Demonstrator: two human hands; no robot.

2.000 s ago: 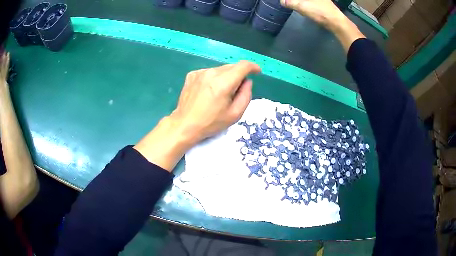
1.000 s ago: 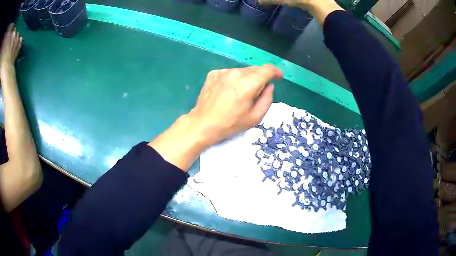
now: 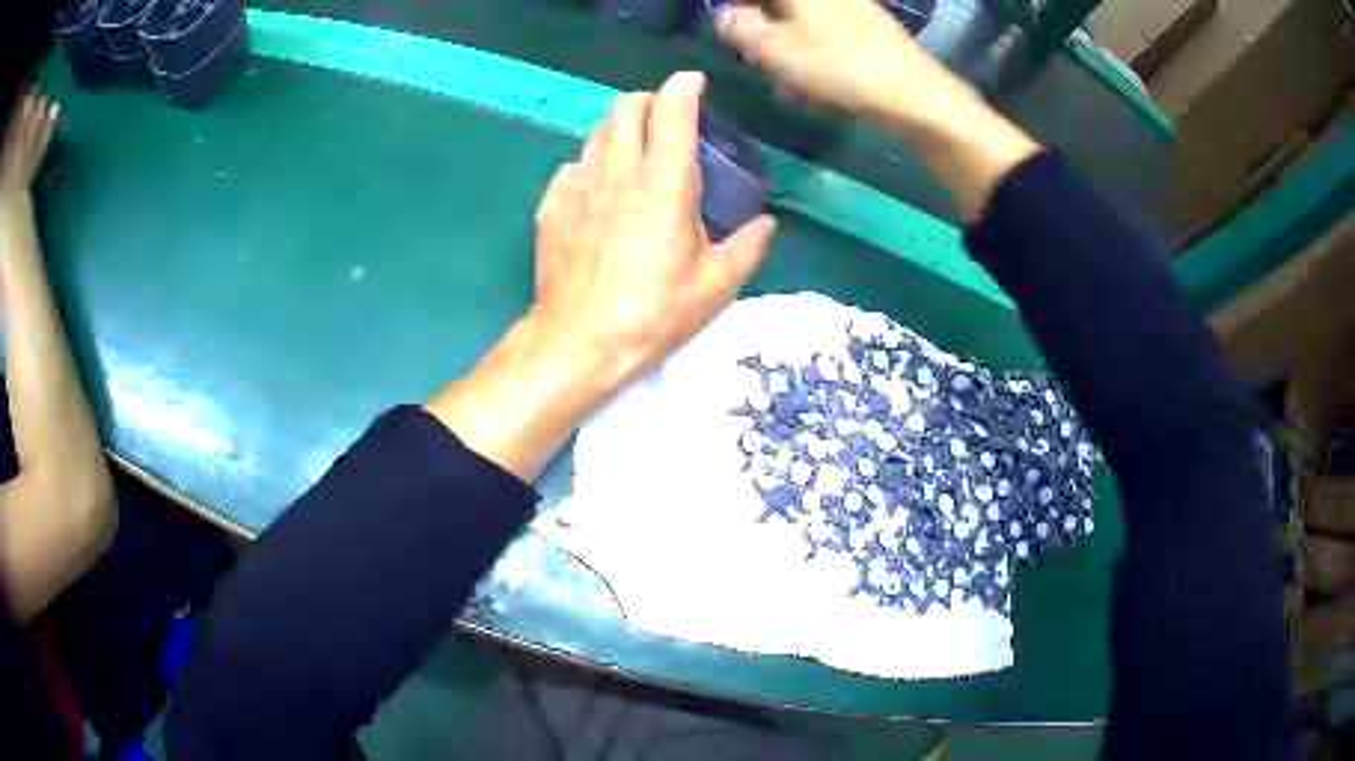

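My left hand [image 3: 617, 238] is above the bench beside the green rail, fingers extended and thumb apart. A dark blue-grey housing [image 3: 731, 182] is between its thumb and fingers, partly hidden behind them; the hand grips its near side. My right hand [image 3: 832, 60] is blurred beyond the rail, at the top of the view; dark shapes lie by its fingertips, and whether it holds one is unclear. A heap of small dark inserts [image 3: 936, 461] with white round spots lies on a white sheet [image 3: 699, 550].
The green rail [image 3: 446, 78] runs along the bench's far side. More housings [image 3: 193, 52] stand at the far left. Another person's forearm [image 3: 45, 342] rests at the left edge. Cartons [image 3: 1233, 104] are at the upper right.
A housing is now at my left hand, which has opened its fingers around it and moved up and left. My right hand has moved left and slightly nearer.
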